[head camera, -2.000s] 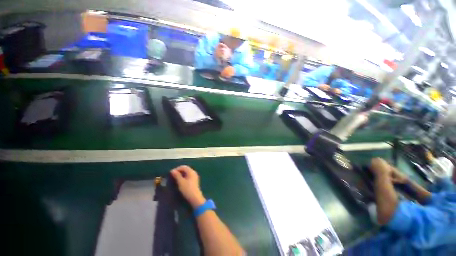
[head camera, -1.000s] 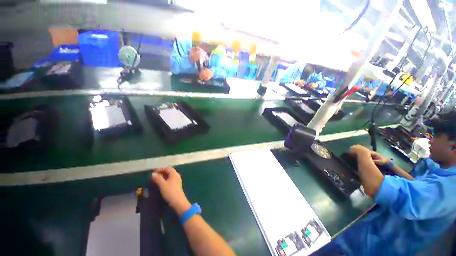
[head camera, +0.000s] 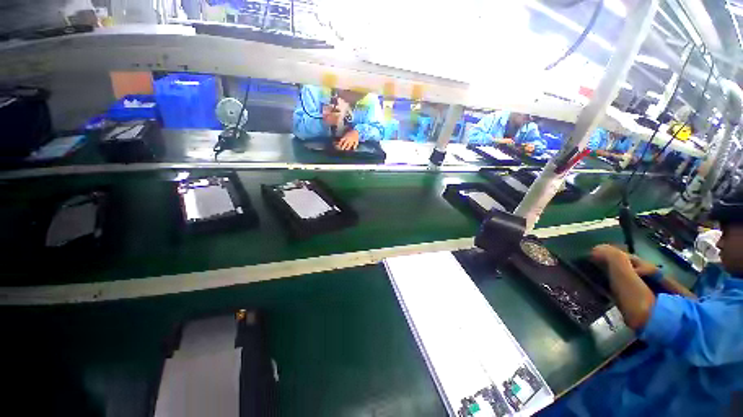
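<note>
An open tablet unit (head camera: 200, 370) with a pale panel lies in a black foam tray (head camera: 259, 366) at the lower left, cut off by the bottom edge. A small gold tab (head camera: 241, 315) shows at its far end. A long white board tray (head camera: 456, 322) lies to its right, and mainboards with green patches (head camera: 481, 404) sit in its near end. Neither my left hand nor my right hand is in the picture.
A pale rail (head camera: 326, 262) crosses the bench; beyond it several tablets in black trays (head camera: 305, 204) lie on the green belt. A dark device on a post (head camera: 500, 231) and a parts tray (head camera: 562, 285) stand at right, beside a blue-smocked person (head camera: 692, 326). A pale shelf (head camera: 244, 61) hangs overhead.
The hand with a blue wristband, earlier beside the tablet's far end, has left the picture. The view has shifted, and more of the overhead shelf shows.
</note>
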